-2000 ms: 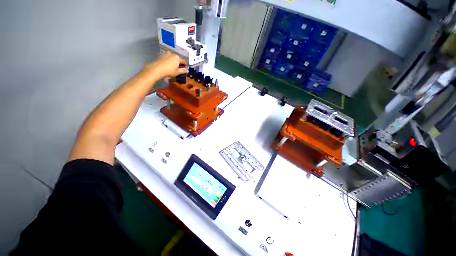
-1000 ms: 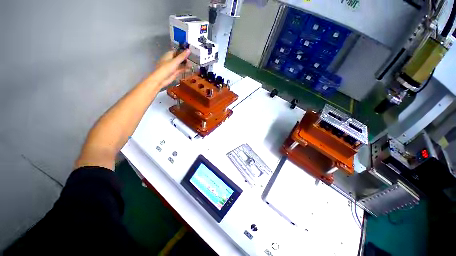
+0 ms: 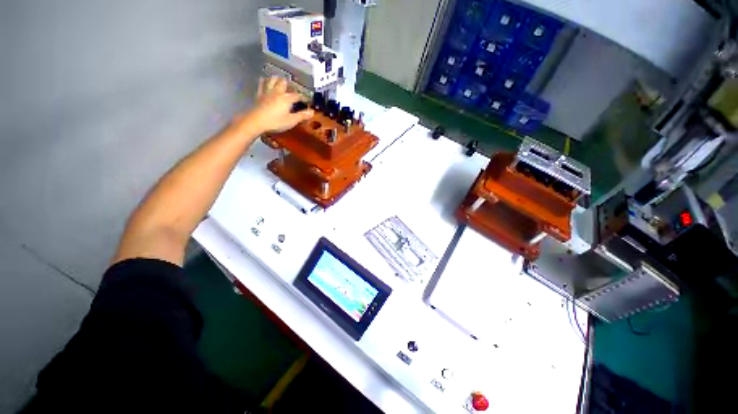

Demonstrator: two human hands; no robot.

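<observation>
My left hand (image 3: 277,108) reaches in from the left over the left orange fixture (image 3: 328,147). Its fingertips are closed on a small black plastic part (image 3: 300,106) at the fixture's top, near the left end. Whether the part sits in a hole cannot be told. Several black parts (image 3: 332,106) stand upright in the back row. Round holes without parts show in the front row. My right hand is not in view.
The machine head (image 3: 299,48) stands close behind my left hand. The right orange fixture (image 3: 518,202) bears a silver slotted top plate (image 3: 554,168). The touchscreen (image 3: 342,287) and red emergency stop (image 3: 480,401) are on the front panel.
My left hand moved left and up from the fixture with a black part, then came back down to its top. The front-row black part seen at first is gone from its hole. The camera view shifted slightly.
</observation>
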